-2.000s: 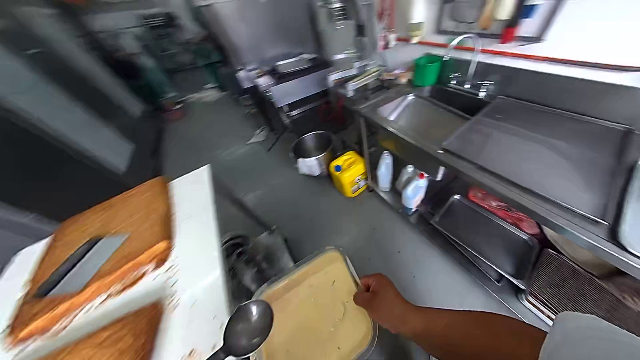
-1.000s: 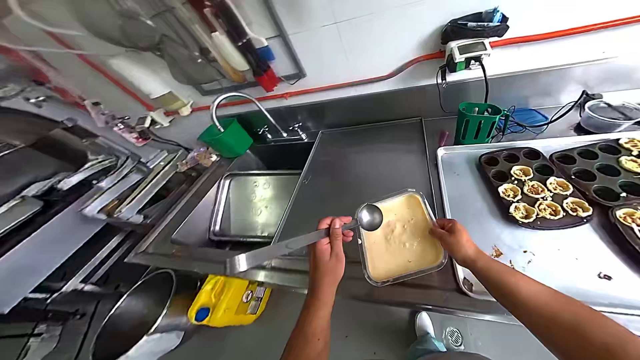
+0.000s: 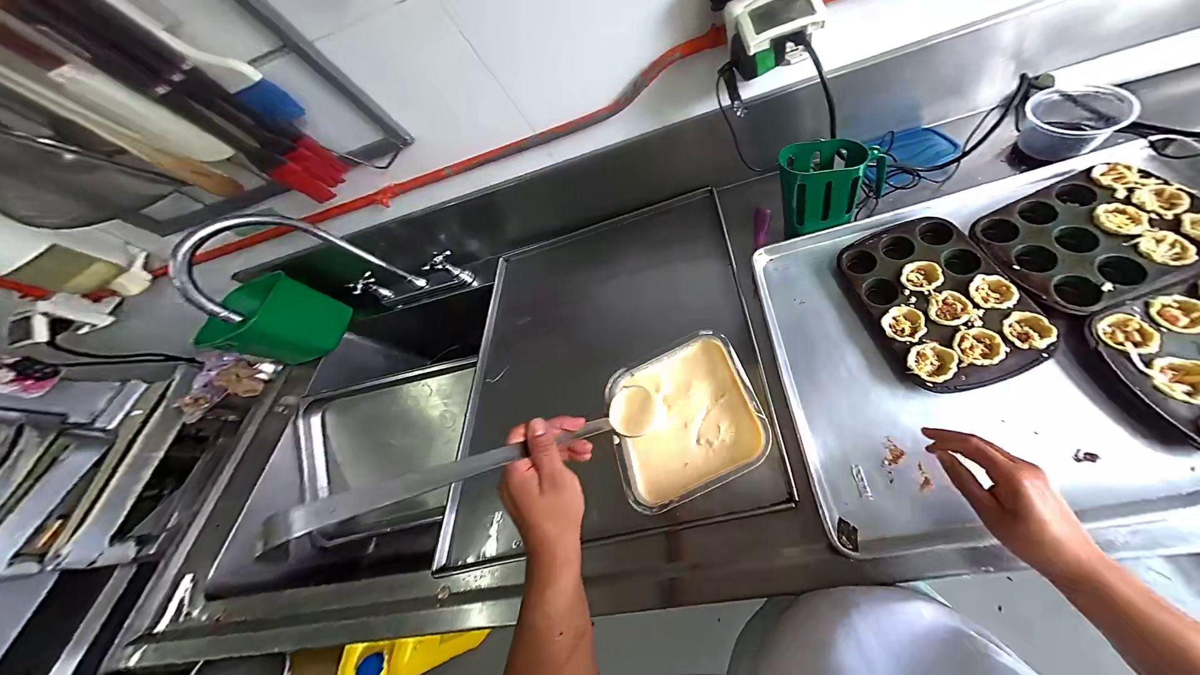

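My left hand grips the long handle of a metal ladle, whose bowl holds pale liquid over the left side of a glass dish. The dish rests on a dark metal tray and holds creamy batter-like mixture. My right hand is apart from the dish, fingers spread and empty, above the near part of a large aluminium sheet pan. Beyond it sits a dark muffin tin with several filled pastry cups. Two more muffin tins stand to its right.
A sink with a curved faucet and a green plastic container is at left. Behind the pan stand a green slotted holder, cables, a blue lid and a clear plastic tub. Utensils hang on the wall.
The glass dish, held by my right hand one second ago, now rests on the dark tray. My right hand has let go and moved right. The ladle bowl now holds liquid.
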